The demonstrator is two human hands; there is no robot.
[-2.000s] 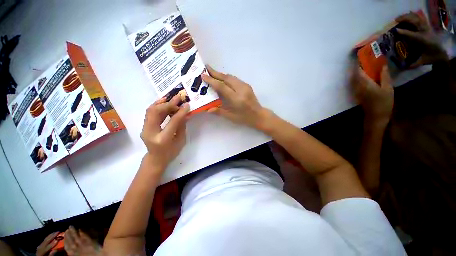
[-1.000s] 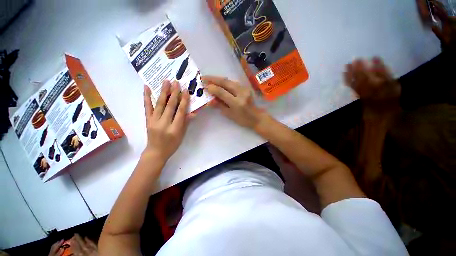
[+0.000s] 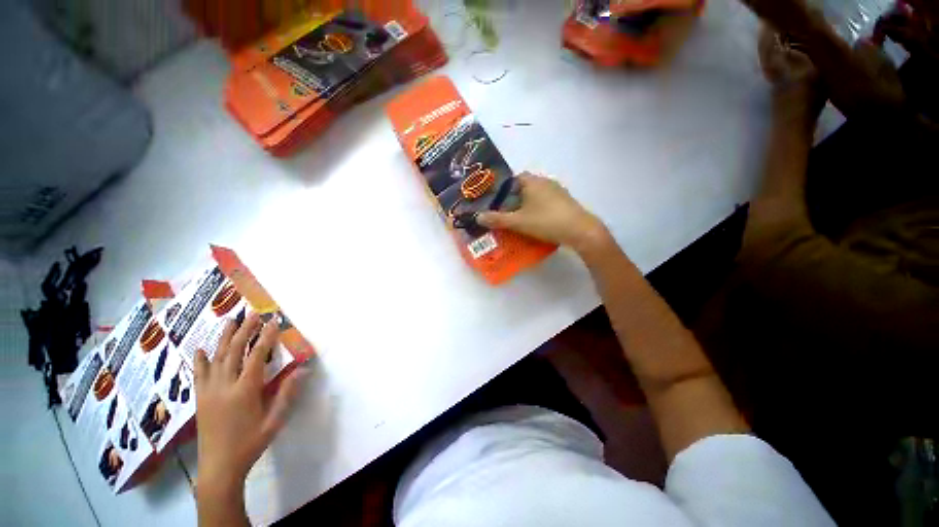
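Note:
My left hand [image 3: 237,386] rests with spread fingers on the white front of the nearest made-up box [image 3: 211,309], in the row of boxes at the left; more boxes [image 3: 108,401] stand beside it with orange sides. My right hand [image 3: 546,213] holds the side of a dark-faced orange carton [image 3: 479,183] in the middle of the table, thumb on its printed face. This carton looks flat and lies slanted, with an orange flap at its far end. My right fingertips are hidden under or behind its edge.
A stack of flat orange carton blanks [image 3: 340,62] lies at the far edge. Another orange pile [image 3: 630,31] is at the far right. A grey-white sack [image 3: 62,134] fills the far left, with black pieces [image 3: 64,319] below it. A neighbour's arms [image 3: 798,113] are at the right.
The box from the middle now stands with the row at left, under my left hand. My right hand has taken hold of the dark-faced orange carton. The view has shifted, showing the stack and sack.

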